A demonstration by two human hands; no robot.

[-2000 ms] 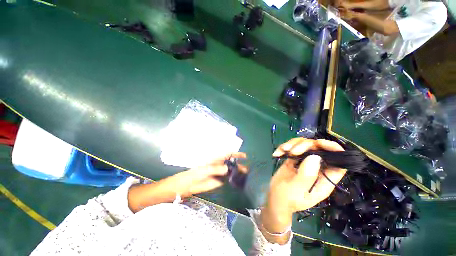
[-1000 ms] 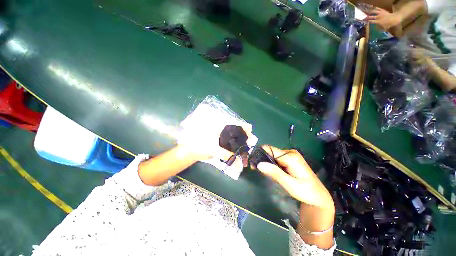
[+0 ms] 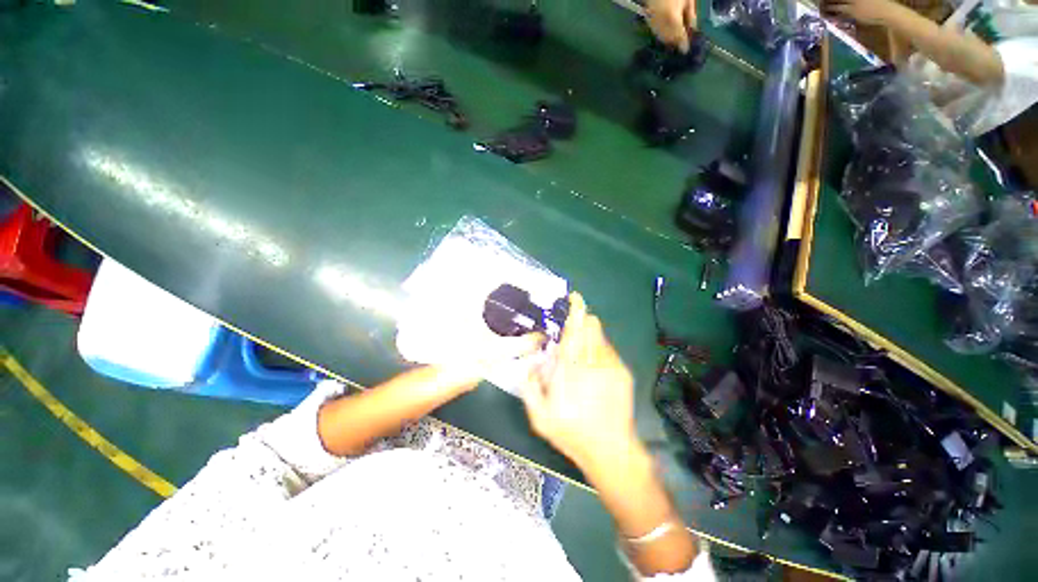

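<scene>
A black power adapter (image 3: 512, 310) is held over the white stack (image 3: 438, 298), with its bundled cord at its right side. My left hand (image 3: 484, 362) is under and beside the adapter; it is bright and partly hidden by my right hand. My right hand (image 3: 583, 387) has its fingertips on the cord bundle at the adapter's right. Clear film shows at the far edge of the white stack. Whether the adapter is inside a bag cannot be told.
A pile of unbagged adapters (image 3: 842, 455) lies at right, below the raised green board (image 3: 854, 244) with bagged adapters (image 3: 899, 182). A bluish divider bar (image 3: 760, 171) runs beside it. The conveyor belt (image 3: 615, 171) carries scattered adapters. Another person's hand (image 3: 674, 21) reaches over it.
My right hand moved from the pile to the adapter over the white stack, bringing my hands together. Another person's hand has appeared over the belt. The view has shifted.
</scene>
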